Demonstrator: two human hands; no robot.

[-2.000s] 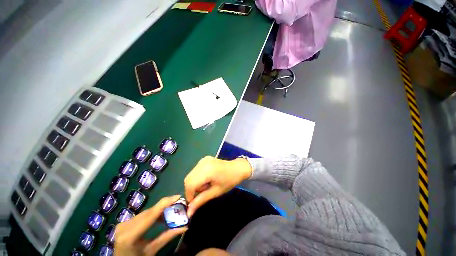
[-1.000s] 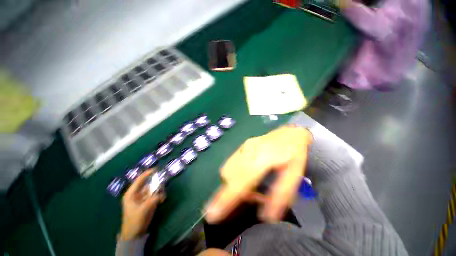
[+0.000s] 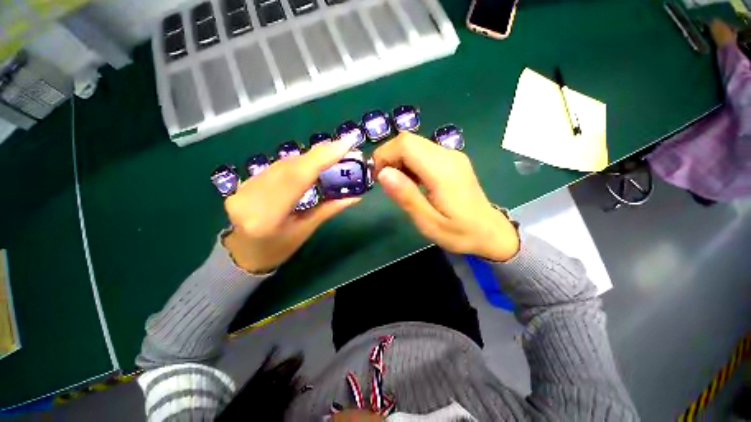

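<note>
A smartwatch [image 3: 343,179] with a lit purple screen is held above the green mat. My left hand [image 3: 276,202] grips it by its left side between thumb and fingers. My right hand [image 3: 445,194] is at its right edge, fingers curled, with the fingertips at or very near the case side. More lit smartwatches [image 3: 225,179] lie in a row behind my hands, and another [image 3: 449,137] lies to the right of the row. Part of one shows beneath my left hand. My hands hide some of the units.
A white watch tray [image 3: 313,83] stands behind the row, dark units in its far pockets. Note paper [image 3: 535,124] with a pen [image 3: 567,100] lies right, a smartphone [image 3: 492,16] beyond it. A person's pink sleeve [image 3: 700,161] is at the far right.
The view has turned and shifted. My left hand has come from the row and now holds a smartwatch in front of me. My right hand has moved to its edge.
</note>
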